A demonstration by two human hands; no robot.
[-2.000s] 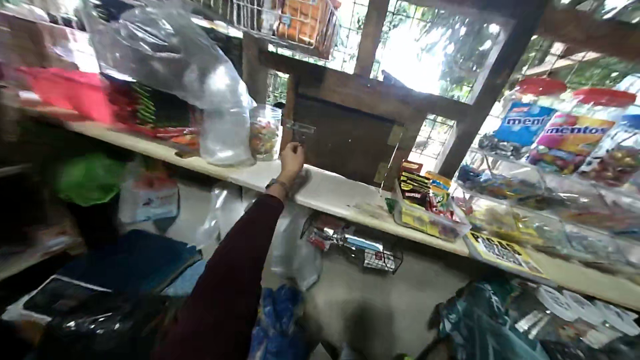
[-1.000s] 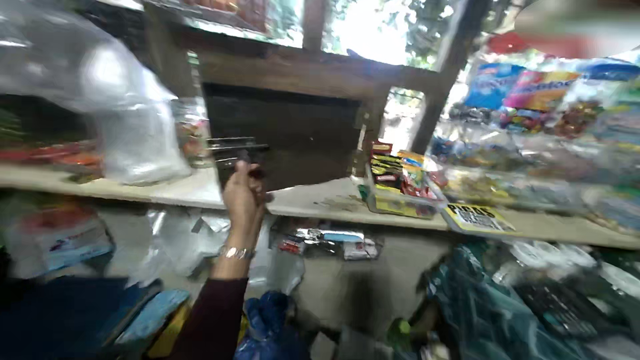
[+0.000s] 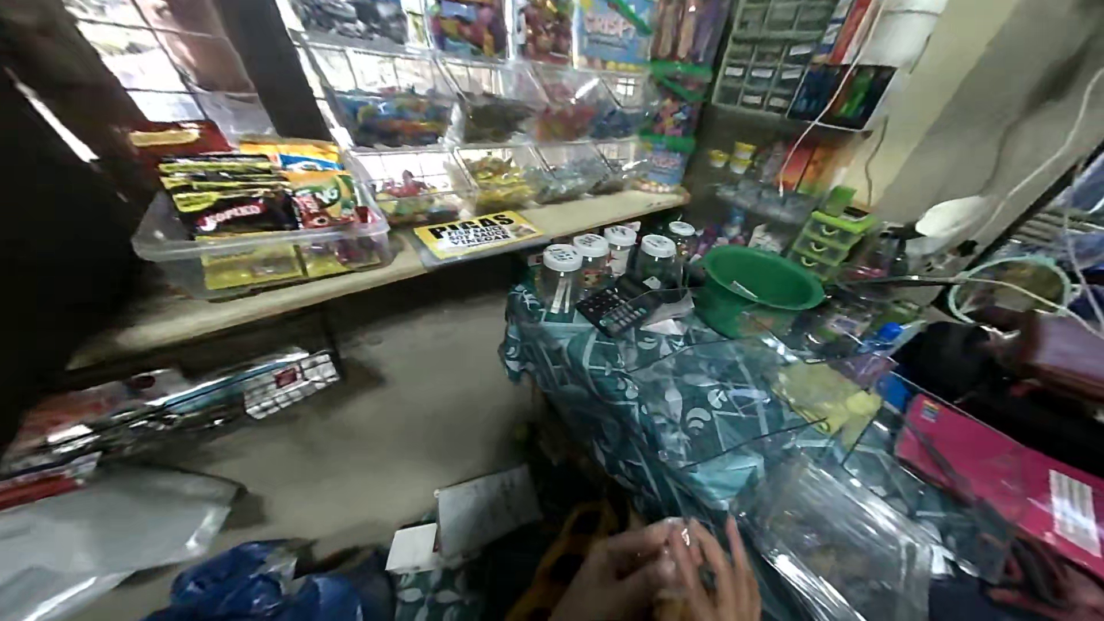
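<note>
Both hands are close together at the bottom of the view, beside the edge of a table with a teal patterned cloth [image 3: 690,405]. My left hand [image 3: 608,573] has bent fingers that meet a small clear, shiny thing, perhaps thin plastic [image 3: 677,543]. My right hand [image 3: 720,573] is against it from the other side, some fingers raised. Blur hides what the thing is and how each hand grips it. Right of the hands lies a clear plastic container or wrapping [image 3: 845,535].
A wooden shelf [image 3: 362,280] carries a plastic tub of sachets [image 3: 259,250] and clear candy bins [image 3: 397,121]. On the table are lidded jars [image 3: 562,272], a calculator [image 3: 617,309], a green basin [image 3: 759,285] and a pink folder or box [image 3: 1000,474]. Blue plastic bags [image 3: 233,582] lie low left.
The view has swung far to the right, from the shelf to the table. Earlier one hand reached up to a thin thing by the dark board; now both hands are together low down.
</note>
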